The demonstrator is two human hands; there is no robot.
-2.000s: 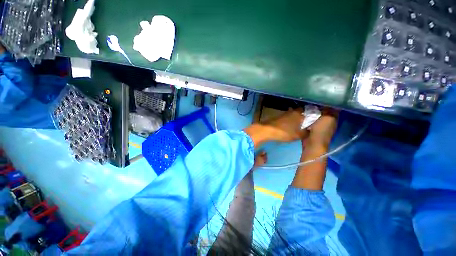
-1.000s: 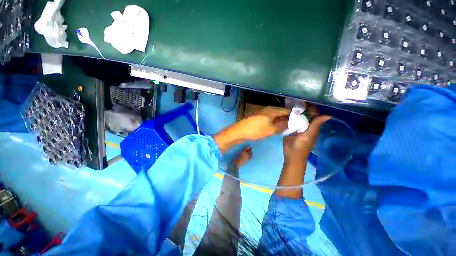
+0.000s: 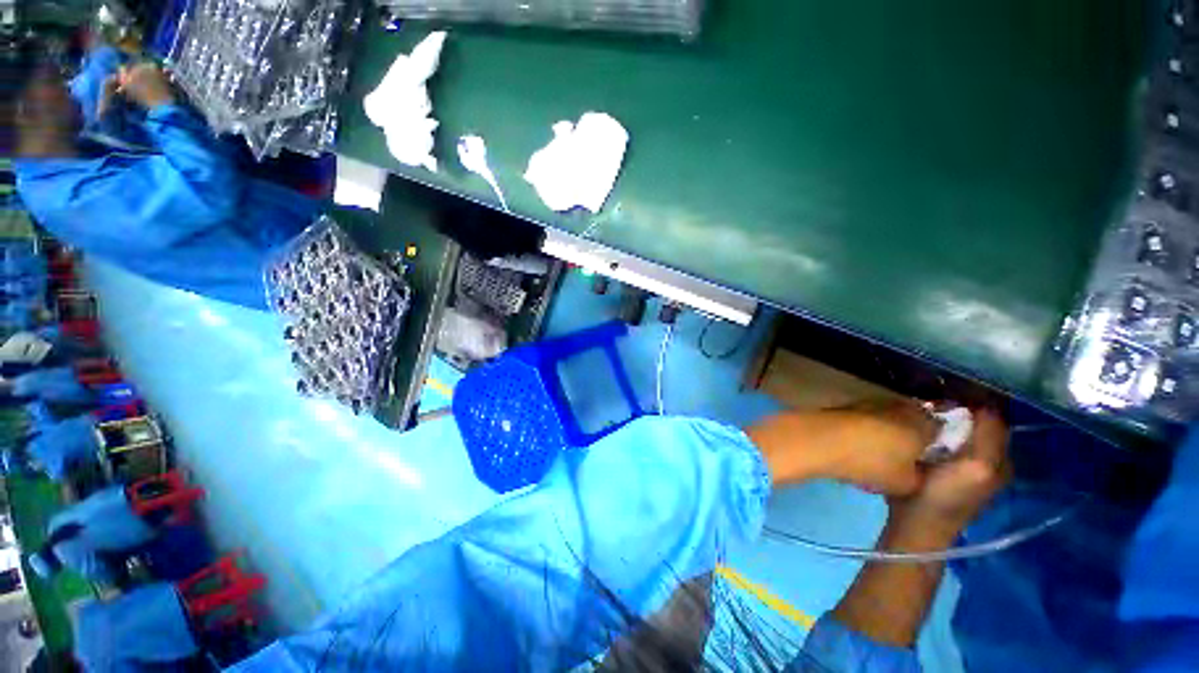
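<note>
My left hand and my right hand meet low at the right, just under the green bench's front edge. A bunched white wipe is held between their fingers. Both hands seem closed on it. Whether a small part is inside the wipe cannot be seen. A thin clear tube curves below my hands.
On the green bench lie two crumpled wipes and a white-headed swab. Clear trays stand left and right. A blue stool and another tray are below. Another person's sleeve is left.
The view has turned and swung left, so the bench slants more and more of the neighbouring person shows. My hands stay together on the wipe and now sit closer together under the bench edge.
</note>
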